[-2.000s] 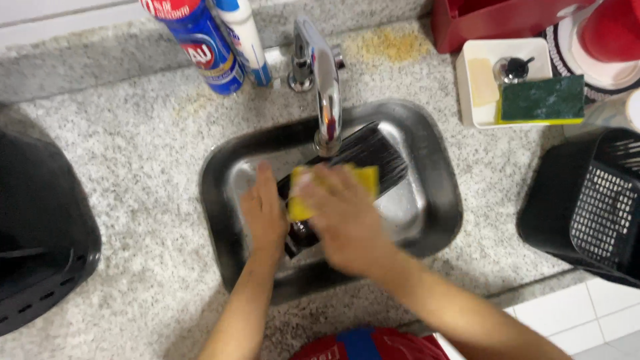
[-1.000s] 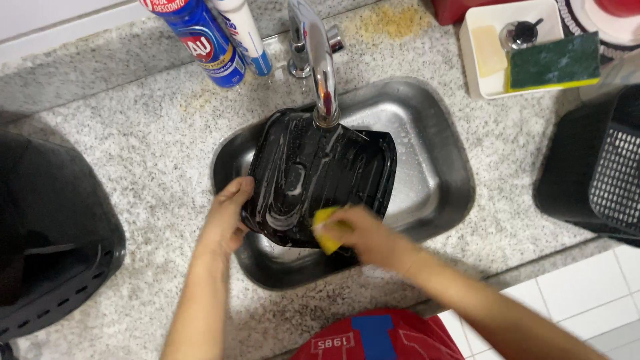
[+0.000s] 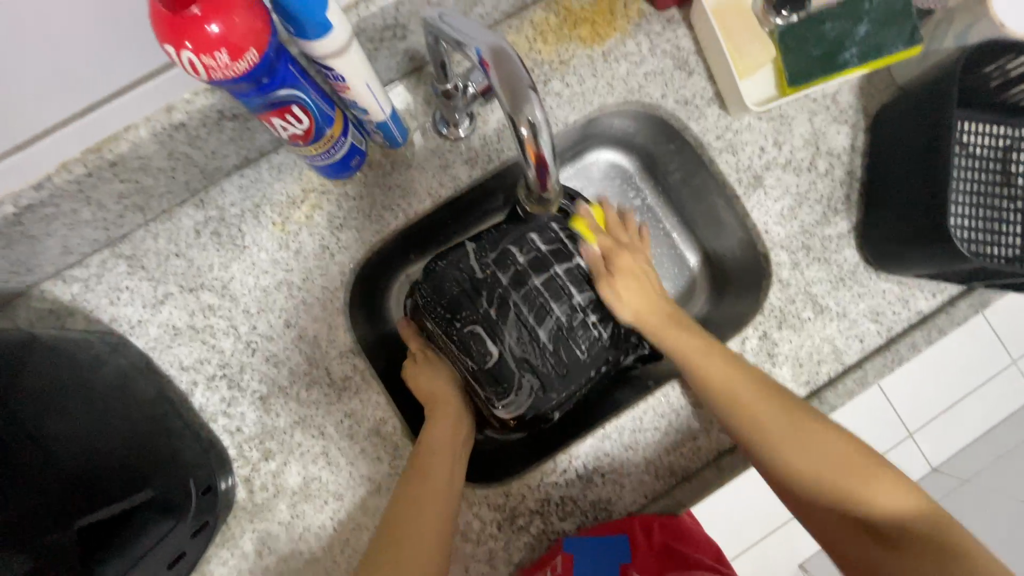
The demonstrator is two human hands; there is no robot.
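A black ribbed tray (image 3: 520, 320), streaked with soap suds, lies tilted over the stainless steel sink (image 3: 720, 240). My left hand (image 3: 432, 372) grips its lower left edge, the fingers partly hidden below it. At the tray's upper right edge, my right hand (image 3: 624, 264) presses a yellow sponge (image 3: 589, 224) against it; most of the sponge is covered by the fingers. The spout of the chrome faucet (image 3: 520, 88) hangs just above the tray's top edge. Whether water runs from it cannot be told.
Behind the sink at left stand a blue and red spray can (image 3: 272, 96) and a white and blue bottle (image 3: 344, 72). A white dish (image 3: 740, 64) holds a green and yellow sponge (image 3: 848, 40). A black perforated basket (image 3: 920, 176) sits right, a black appliance part (image 3: 104, 448) left.
The tray has turned in the sink. My right hand has moved with the yellow sponge from the tray's near edge to its upper right edge. My left hand still holds its left side.
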